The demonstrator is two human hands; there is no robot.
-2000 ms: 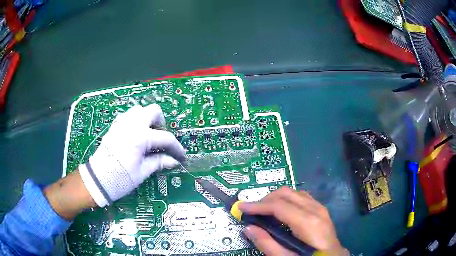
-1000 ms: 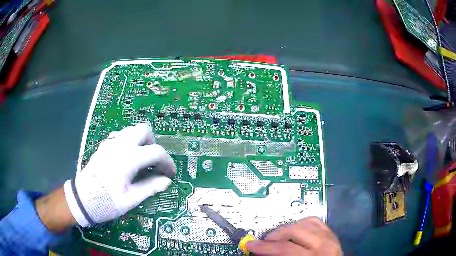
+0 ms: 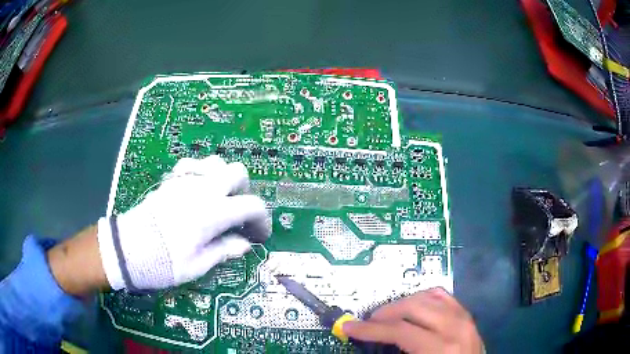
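The large green circuit board (image 3: 290, 228) lies in front of me, with silvery areas on its lower half. My left hand (image 3: 200, 225), in a white glove, is over the board's left middle with the fingertips together. A thin strand showed from it earlier; I cannot make one out clearly now. My bare right hand (image 3: 418, 325) holds the soldering iron (image 3: 307, 301) by its black and yellow handle. The iron's tip is over the big silvery area at the lower middle, below and right of the gloved fingers. Whether it touches the board is unclear.
The dark stand with a brassy front (image 3: 546, 276) is right of the board. A blue stick with a yellow end (image 3: 586, 287) and a red item (image 3: 613, 276) lie further right. Red trays with boards stand at the upper left (image 3: 31, 72) and upper right (image 3: 563, 62). The mat (image 3: 228, 34) is dark green.
The view has shifted, so the board appears further right. The iron's tip has moved from the patch near the gloved fingers down to the big silvery area. Over the last second my left hand moved slightly right.
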